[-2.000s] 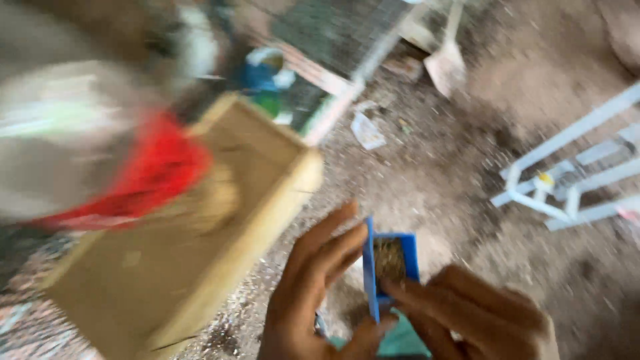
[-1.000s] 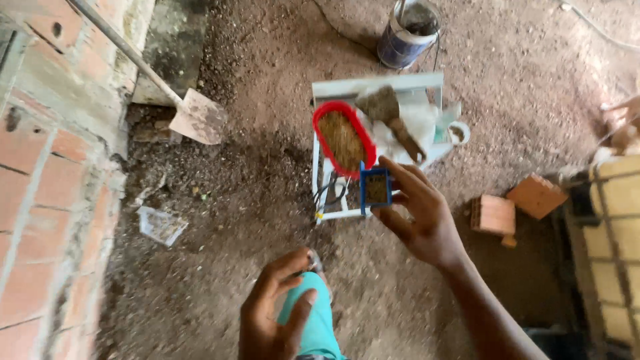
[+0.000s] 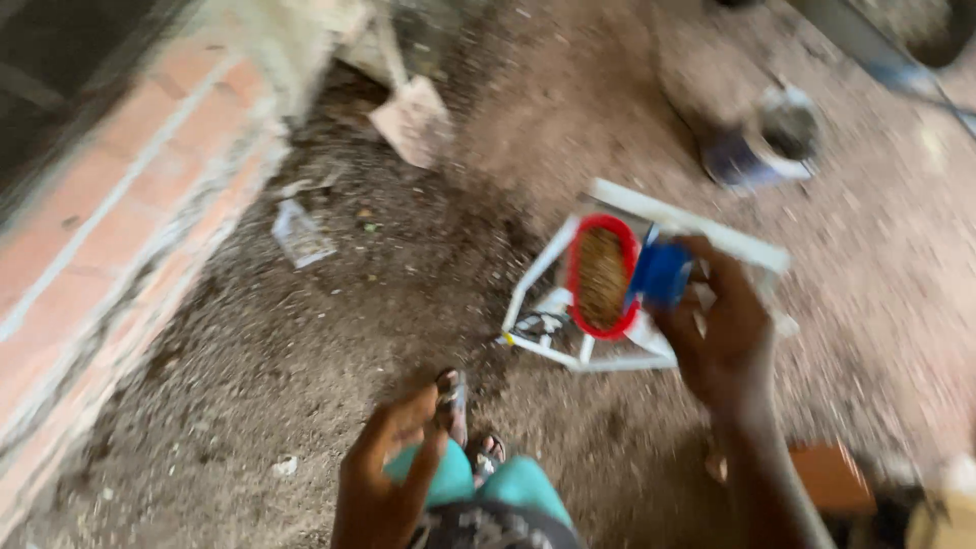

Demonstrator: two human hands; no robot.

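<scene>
My right hand [image 3: 717, 328] grips a small blue plastic box [image 3: 662, 273], which is tilted at the right rim of a red oval tub [image 3: 570, 282]. Brown loose material [image 3: 601, 278], grainy in look, fills much of the tub. Whether anything falls from the box is too blurred to tell. The tub rests on a white metal frame stand [image 3: 541, 255]. Low in the view, my left hand [image 3: 393, 465] is held over my teal-clothed legs, its fingers apart and nothing in them.
A shovel [image 3: 415, 122] lies near the brick wall [image 3: 145, 191]. A clear plastic piece [image 3: 300, 235] is on the dirt floor. Beyond the stand is a bucket [image 3: 762, 145] with grey contents. An orange brick [image 3: 831, 476] lies at the lower right.
The blue box, upright with brown material in it a second ago, is now tilted at the red tub. Two seconds ago both hands were at the box; the left has since let go. The view has swung.
</scene>
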